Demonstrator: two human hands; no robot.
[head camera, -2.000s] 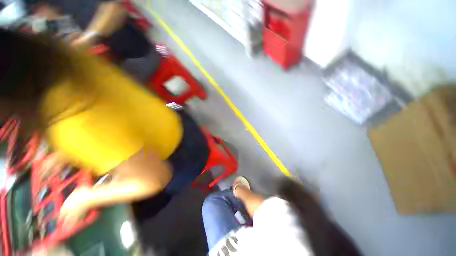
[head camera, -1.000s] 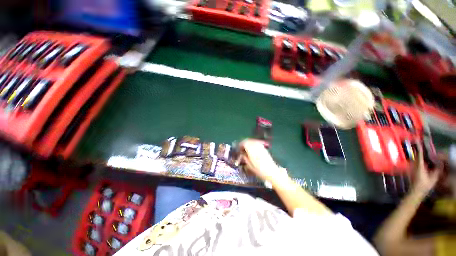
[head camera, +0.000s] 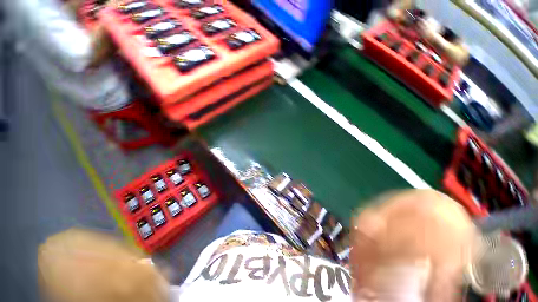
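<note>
My left hand (head camera: 97, 268) is a large blurred shape at the lower left, cut off by the bottom edge. My right hand (head camera: 416, 245) is large and blurred at the lower right, close to the camera, with its fingers seemingly bent. I cannot tell if either hand holds anything. Several small dark-brown pieces with pale marks (head camera: 311, 223) lie in a row along the bench's near edge, left of my right hand in view. A stack of orange-red foam trays (head camera: 221, 74) stands at the upper left, its top tray holding dark phones with pale faces.
The green bench mat (head camera: 265, 127) has a white strip across it. Another red phone tray (head camera: 167, 203) sits low beside the bench. More red trays (head camera: 407, 59) stand across the bench and at right. A round cream fan (head camera: 500, 265), a blue screen (head camera: 298, 20) and a person's sleeve (head camera: 56, 35) also show.
The view has swung left to the tray stack. My right hand has left the small pieces at the near edge and is up close to the camera. My left hand now shows large at the lower left.
</note>
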